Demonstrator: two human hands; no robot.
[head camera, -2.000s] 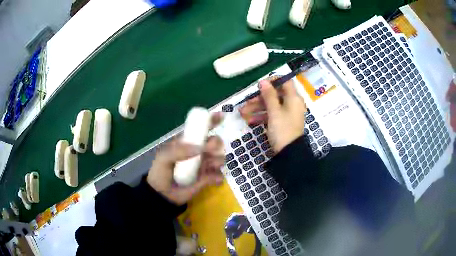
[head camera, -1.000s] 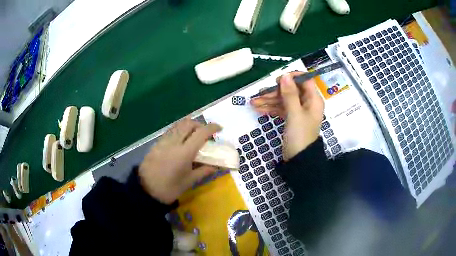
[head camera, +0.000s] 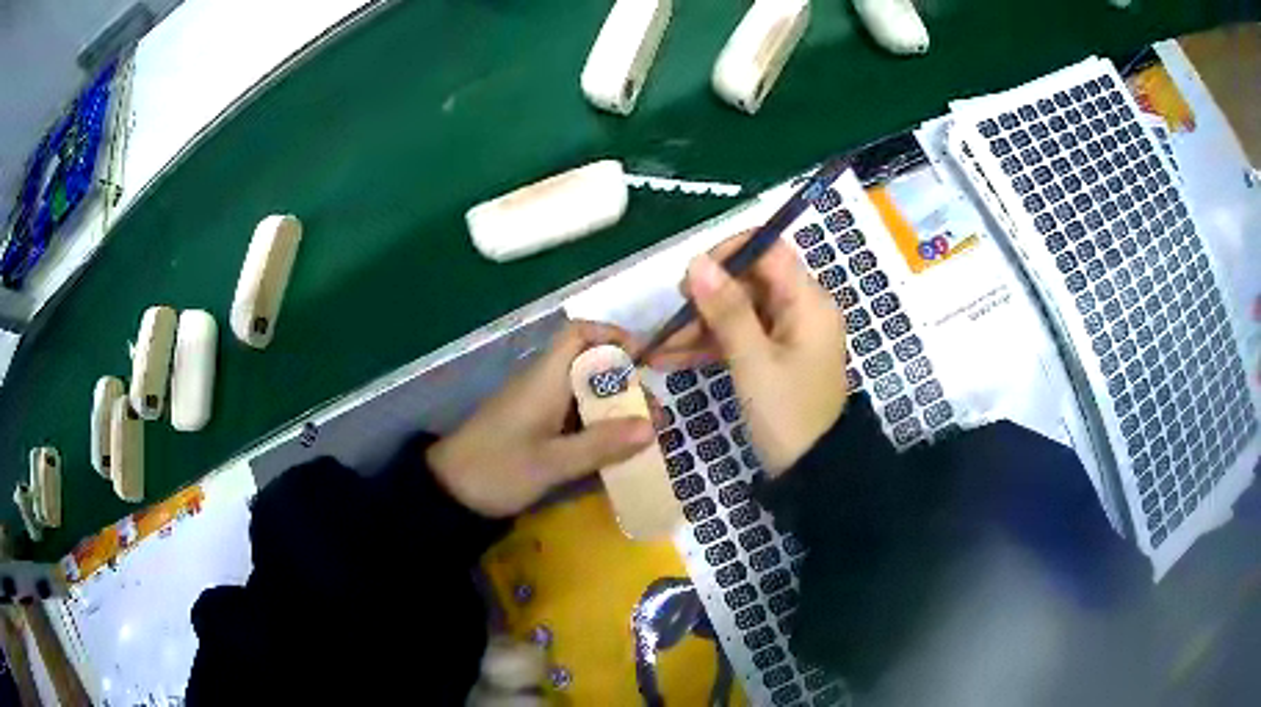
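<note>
My left hand holds a cream device housing over the edge of the label sheet, its flat face turned up. A dark label lies at the housing's upper end. My right hand holds dark tweezers pen-like, with the tip at the label's right edge. Whether the label is fully stuck down cannot be told. The label sheet in use lies partly under my right hand and sleeve, with rows of dark labels.
A green conveyor belt crosses beyond the bench, carrying several cream housings. A stack of spare label sheets lies at the right. A yellow printed mat with a dark looped object is near my body. Blue parts sit far left.
My left hand has turned the housing upright with its face showing. The tweezers and label have moved down-left onto the housing's end. Housings on the belt have shifted left.
</note>
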